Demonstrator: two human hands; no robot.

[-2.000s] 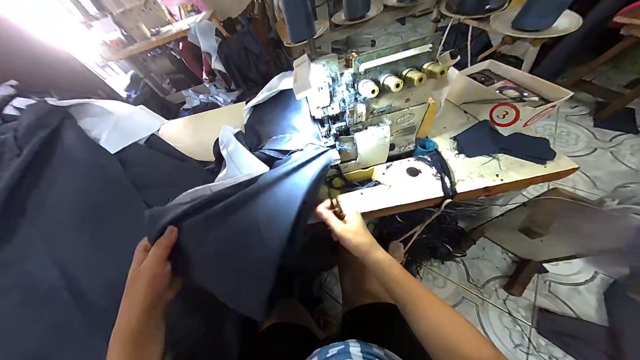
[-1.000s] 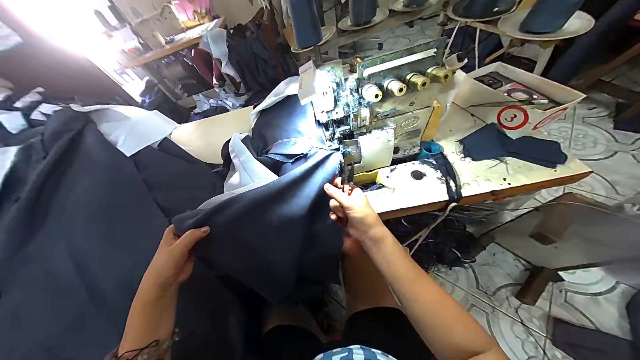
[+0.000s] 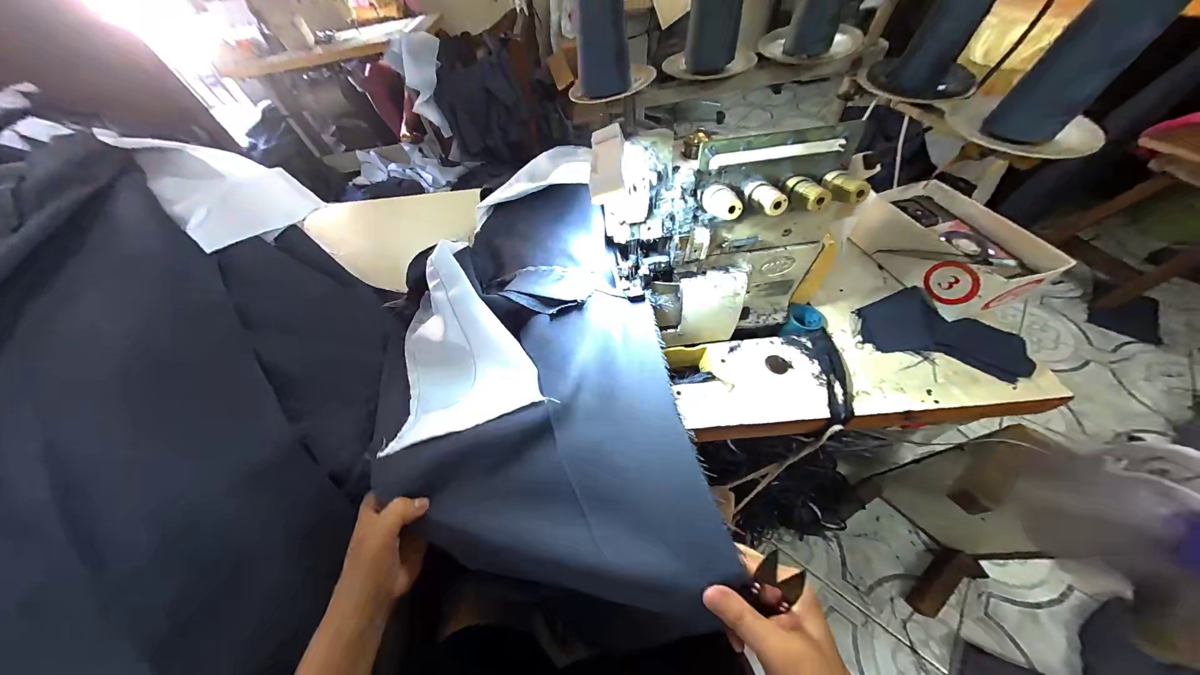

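A dark navy fabric piece (image 3: 600, 469) stretches from the lit needle area of an overlock sewing machine (image 3: 741, 225) down to my hands. My left hand (image 3: 380, 553) grips its lower left edge between thumb and fingers. At the lower right corner my right hand (image 3: 773, 614) pinches the cloth, and small dark thread snips (image 3: 780, 577) also sit in that hand, blades upward. White lining or pocket cloth (image 3: 459, 347) lies folded on the navy fabric. The right edge of the cloth shows a fringe of thread. Part of the fabric hides the machine's bed.
More navy fabric (image 3: 169, 422) is heaped at the left. On the wooden machine table (image 3: 975, 398) are navy scraps (image 3: 942, 333), a blue ring-like item (image 3: 803, 320) and an open white box (image 3: 994, 272). Thread cones (image 3: 710, 37) stand behind. Dark thread waste (image 3: 787, 487) hangs below the table edge.
My right hand has moved down and away from the machine, with the fabric corner in it. The cloth now lies more spread out between my hands, showing more of the white piece.
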